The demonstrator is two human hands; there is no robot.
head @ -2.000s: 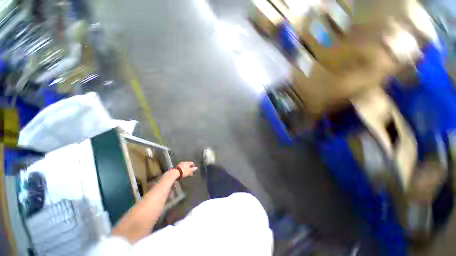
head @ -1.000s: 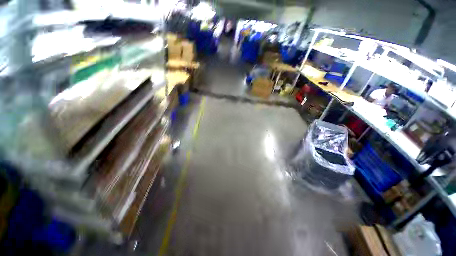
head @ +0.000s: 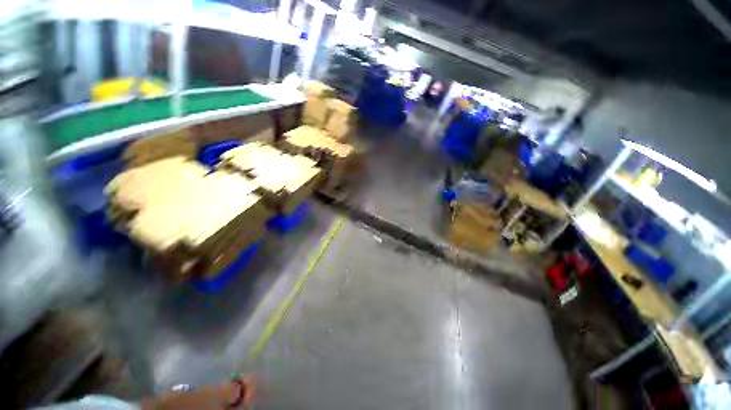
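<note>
My left hand [head: 247,392] is at the bottom edge, left of centre, with a dark reddish band at the wrist. It is small, blurred and partly cut off, so I cannot tell if its fingers are open or hold anything. My right hand is not in view. Nearest in front on the left are stacks of flat brown cardboard [head: 188,200], with blue crates [head: 228,268] under them.
A bench with a green top [head: 160,116] runs behind the cardboard. A yellow line [head: 300,284] marks the grey floor, and a dark strip [head: 409,239] crosses the aisle. A brown carton [head: 474,227], a red item [head: 567,271] and a workbench [head: 633,280] stand right.
The view has moved on along the aisle. The rack at the left and the plastic-wrapped bin have left the view. The cardboard stacks appear nearer, and my left hand has come back in at the bottom.
</note>
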